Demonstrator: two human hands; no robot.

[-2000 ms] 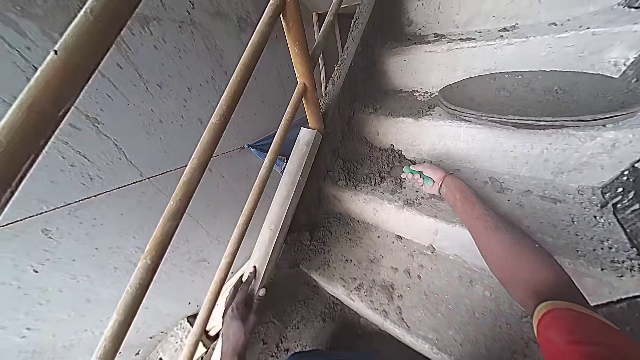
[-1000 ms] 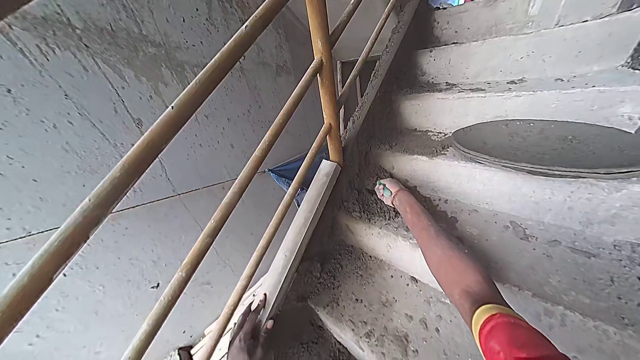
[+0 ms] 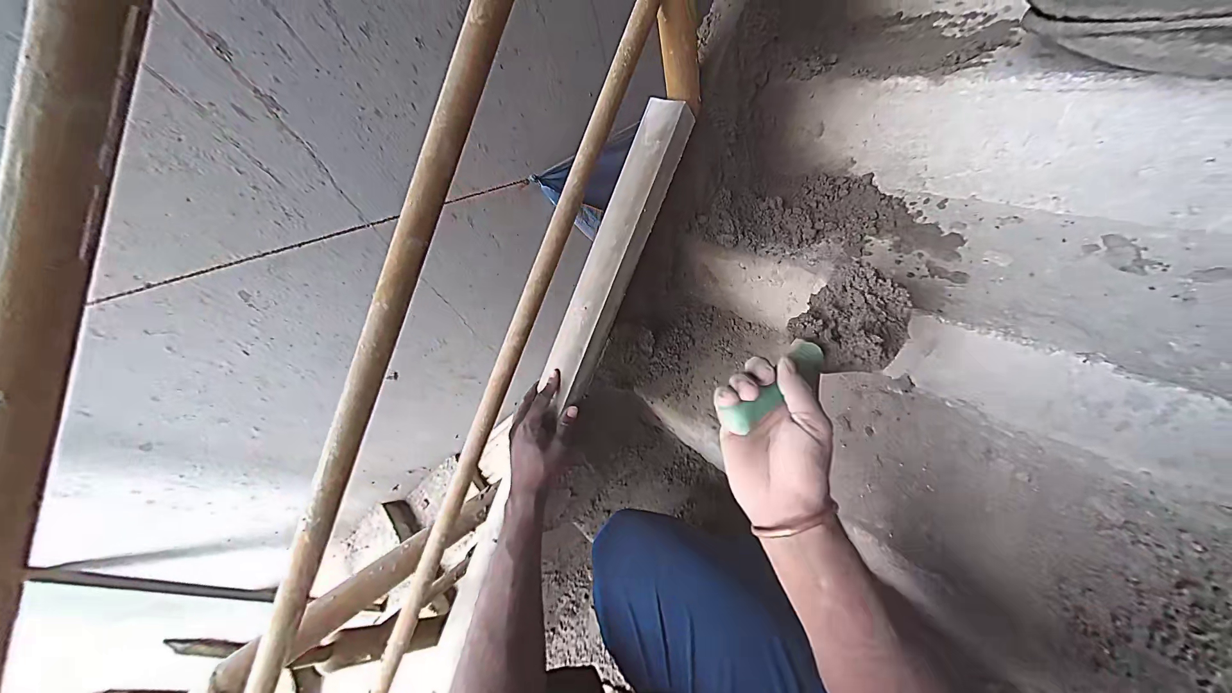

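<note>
My right hand (image 3: pixel 778 443) grips a green handle (image 3: pixel 756 406), and a heap of grey mortar (image 3: pixel 857 313) lies just beyond the handle's end. The blade of that tool is not visible; mortar seems to cover it. On the left, my left hand (image 3: pixel 541 438) rests on a long pale straight-edged bar (image 3: pixel 621 250) that lies along the stair's edge beside the railing. Whether its fingers close around the bar is hard to tell. More loose mortar (image 3: pixel 808 217) is spread on the step above, near the bar's upper end.
Yellowish railing pipes (image 3: pixel 409 231) slant along the left. Behind them are a cord (image 3: pixel 279 252) and a blue cloth or sheet (image 3: pixel 602 178). Concrete steps (image 3: pixel 1011 144) rise at the right, with part of a round pan (image 3: pixel 1145 38) at the top. Wooden pieces (image 3: pixel 361 587) lie at lower left.
My right hand has come back down toward me, with the green handle still in it. Mortar now sits at the step edge by the handle. The view has shifted downward and closer.
</note>
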